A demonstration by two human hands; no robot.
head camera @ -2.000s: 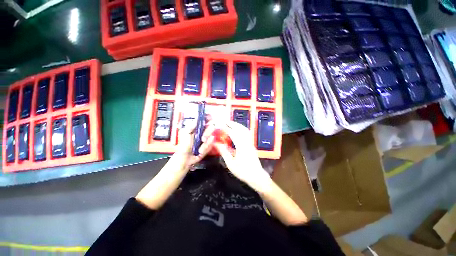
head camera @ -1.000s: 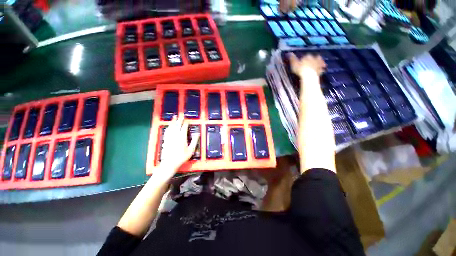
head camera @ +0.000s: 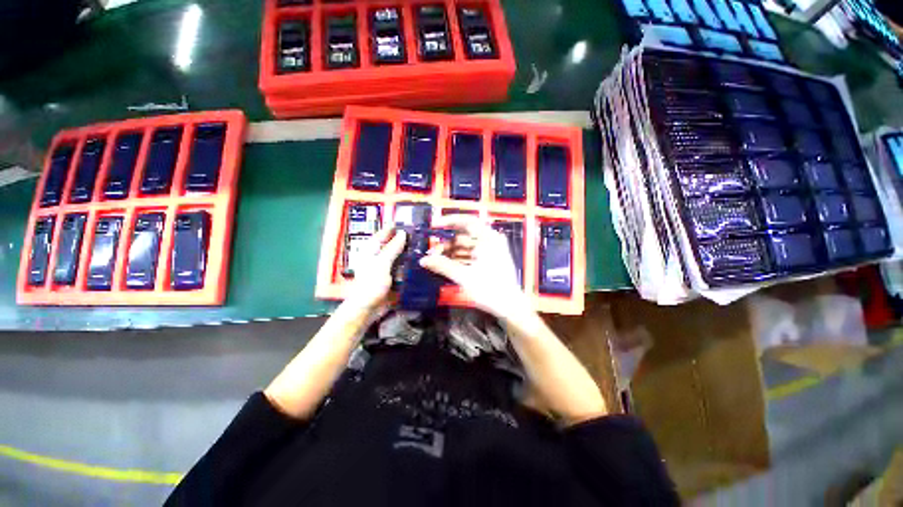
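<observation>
My left hand (head camera: pixel 374 267) and my right hand (head camera: pixel 477 265) meet over the front row of the middle red foam tray (head camera: pixel 451 206). My left hand holds a dark phone unit (head camera: pixel 416 259) upright by its left side. My right fingers touch its right side; whether they hold a separate back cover cannot be told. An open phone unit with pale details (head camera: pixel 362 238) lies in the front-left slot. Dark closed units fill the back row and the front-right slots. My hands partly hide the slots between.
Another red foam tray of dark units (head camera: pixel 234 213) lies left. Stacked red trays (head camera: pixel 386 87) hold open units beyond. A blister tray stack (head camera: pixel 757 168) stands right, with a light-blue-filled tray (head camera: pixel 705 14) behind. An open carton (head camera: pixel 693 396) is below the bench edge.
My right hand has come back from the blister tray to the foam tray. My left hand has left the front-left slots and now holds a phone unit beside my right hand.
</observation>
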